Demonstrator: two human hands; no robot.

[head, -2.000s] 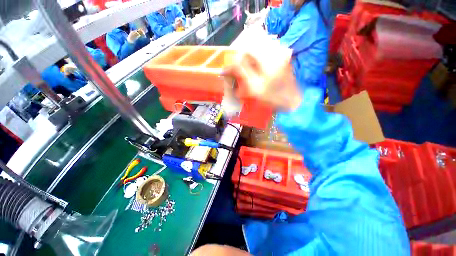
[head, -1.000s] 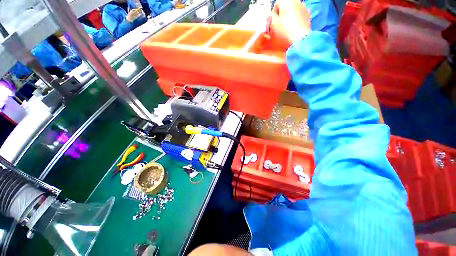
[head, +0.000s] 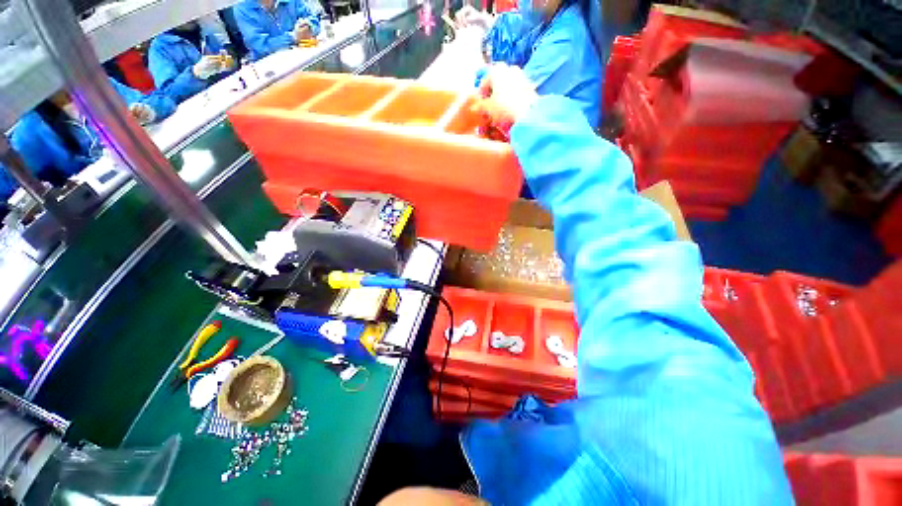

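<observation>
A stack of red-orange trays [head: 376,163] with a row of compartments stands behind the soldering station. My right hand [head: 509,97] is at the right end compartment of the top tray, fingers down at its edge. The fingertips are small and partly hidden, so I cannot tell if they hold anything. My right arm in a blue sleeve reaches across from the lower right. My left hand is not in view. A rounded skin-coloured shape at the bottom edge is cut off and unclear.
The soldering iron [head: 364,281] lies over the blue station [head: 321,327]. A tan pot [head: 254,390], small parts [head: 265,443] and pliers [head: 213,358] are on the green mat. Red trays with white housings [head: 507,342] and a cardboard box [head: 534,259] are right. Another person [head: 554,49] sits beyond.
My right hand has come down from above the tray stack to its right end compartment. The whole view has also shifted, and the bench things now appear further left.
</observation>
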